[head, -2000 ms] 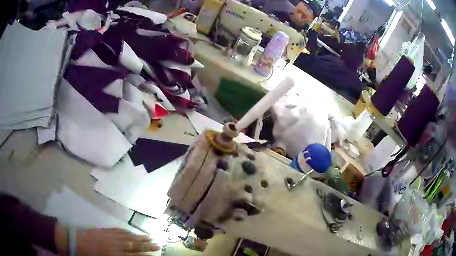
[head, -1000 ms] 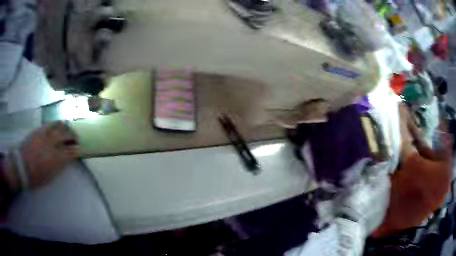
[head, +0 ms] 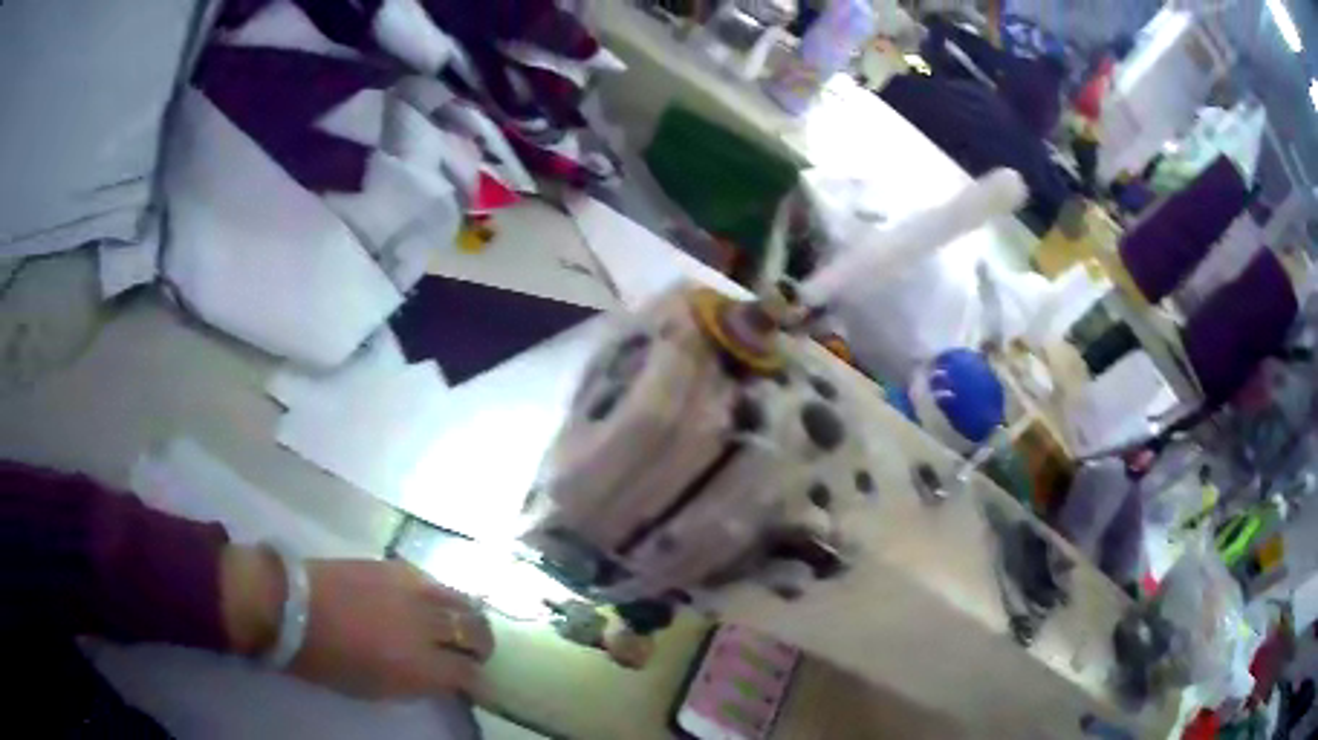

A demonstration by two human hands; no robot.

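My left hand, with a pale wristband and a ring, lies palm down on a white-faced panel at the lower left, just left of the lit needle area. No grip on the cloth shows. My right hand is not in view. The cream sewing machine head fills the centre. Another white panel lies beyond my left hand, with a dark purple piece over its far part. The needle and presser foot are lost in glare.
A stack of pale panels stands at the far left, beside a heap of purple and white pieces. A pink-screened smartphone lies under the machine arm. A white rod slants above the head.
The view swung right and down, showing the phone and black snips, then swung back. The snips are out of view now. My left hand stays near the needle area, with its fingers more bent than at first.
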